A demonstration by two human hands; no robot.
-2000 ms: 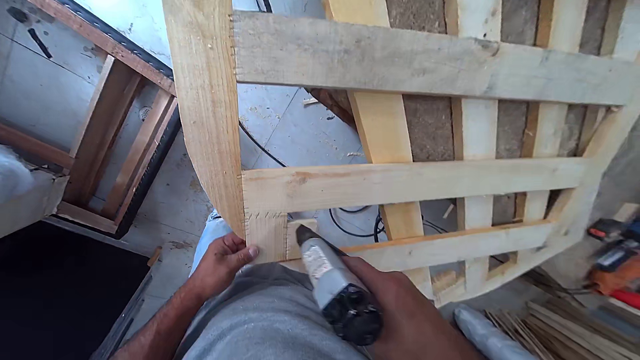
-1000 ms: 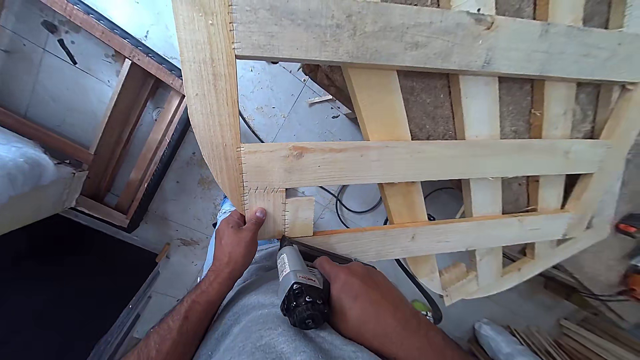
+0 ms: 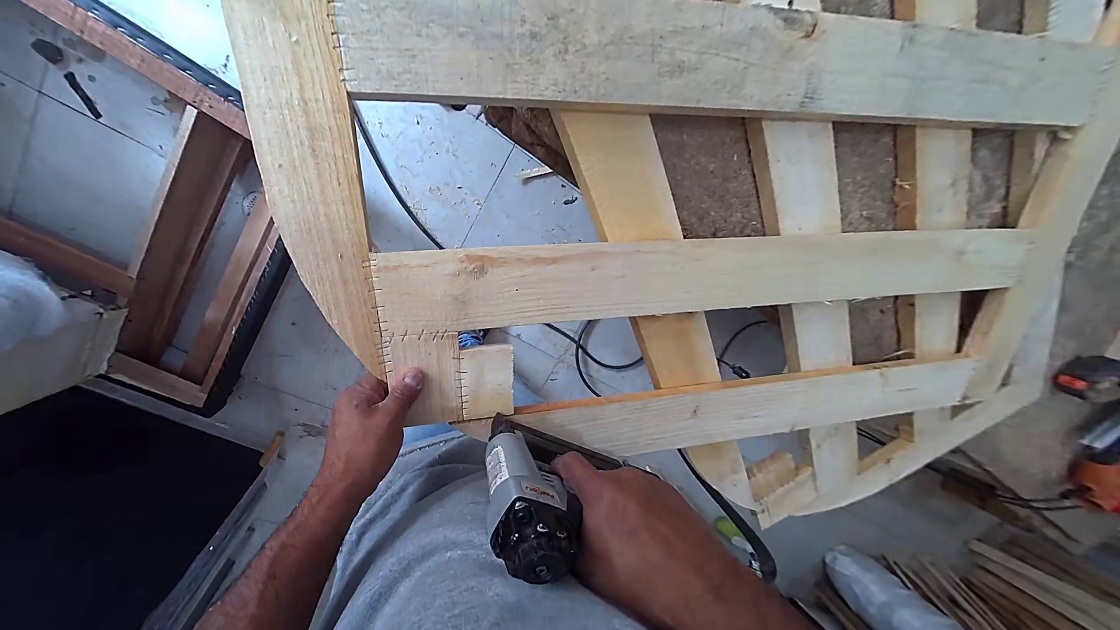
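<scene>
My right hand (image 3: 634,516) grips a grey and black pneumatic stapler (image 3: 532,503), its nose at the lower edge of a small wooden block (image 3: 487,381). With thumb on top, my left hand (image 3: 372,429) holds the lower corner of a slatted wooden frame (image 3: 700,276) at a short board (image 3: 422,372). Rows of staples run along the joints of this board with the curved side piece (image 3: 302,166), the slat above and the small block. The lowest slat (image 3: 744,411) meets the corner beside the stapler's nose.
Another wooden frame with black edging (image 3: 188,254) lies at the left, near a black panel (image 3: 105,516). A black hose (image 3: 726,507) runs beneath the slats. Thin wood strips (image 3: 1032,586) lie at the lower right, and an orange and black tool (image 3: 1094,477) is at the right edge.
The stapler has moved from the top of the small block down to its lower edge, near the lowest slat. My left hand stays at the frame's corner.
</scene>
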